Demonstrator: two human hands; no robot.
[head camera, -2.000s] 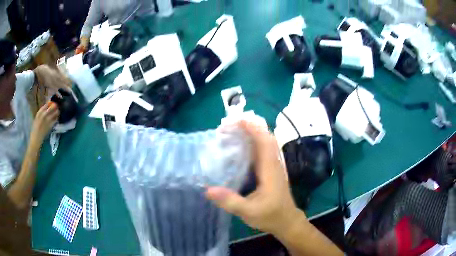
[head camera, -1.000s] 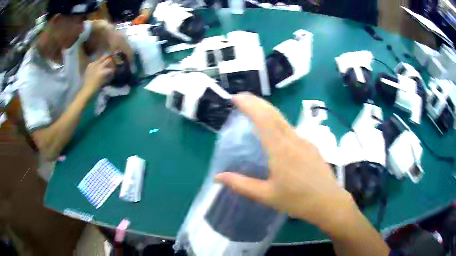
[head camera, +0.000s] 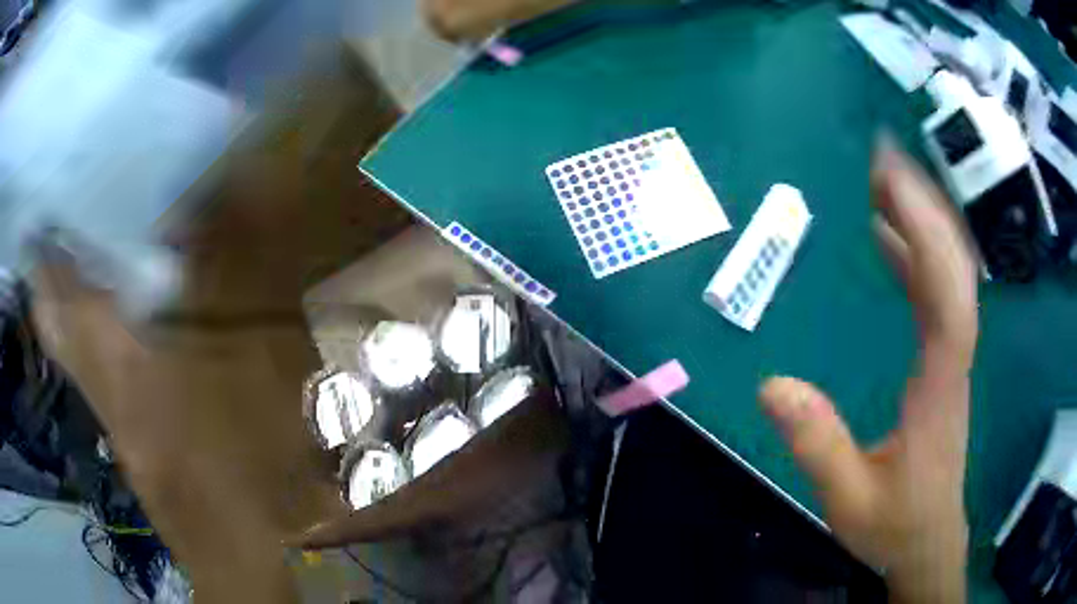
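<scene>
My right hand (head camera: 909, 366) is over the green table (head camera: 815, 71) at the right, fingers apart and empty. My left hand (head camera: 83, 307) is strongly blurred at the far left, with a pale blurred shape at its fingers; I cannot tell whether it holds it. An open brown carton (head camera: 472, 490) below the table edge holds several round, shiny-wrapped white ends, probably bagged cameras (head camera: 399, 354). A square round-dot sticker sheet (head camera: 591, 212) and a narrow white sticker block (head camera: 762, 260) lie on the table, left of my right hand.
A dotted strip (head camera: 496, 262) and pink tape (head camera: 644, 387) sit on the table edge. White-and-black cameras (head camera: 986, 153) stand at the upper right; another is cut off at the lower right. A large pale blur (head camera: 118, 83) fills the upper left.
The view has swung left and down, bringing the carton in. The bagged camera that was by my right hand is no longer clearly visible. My left hand has come into view.
</scene>
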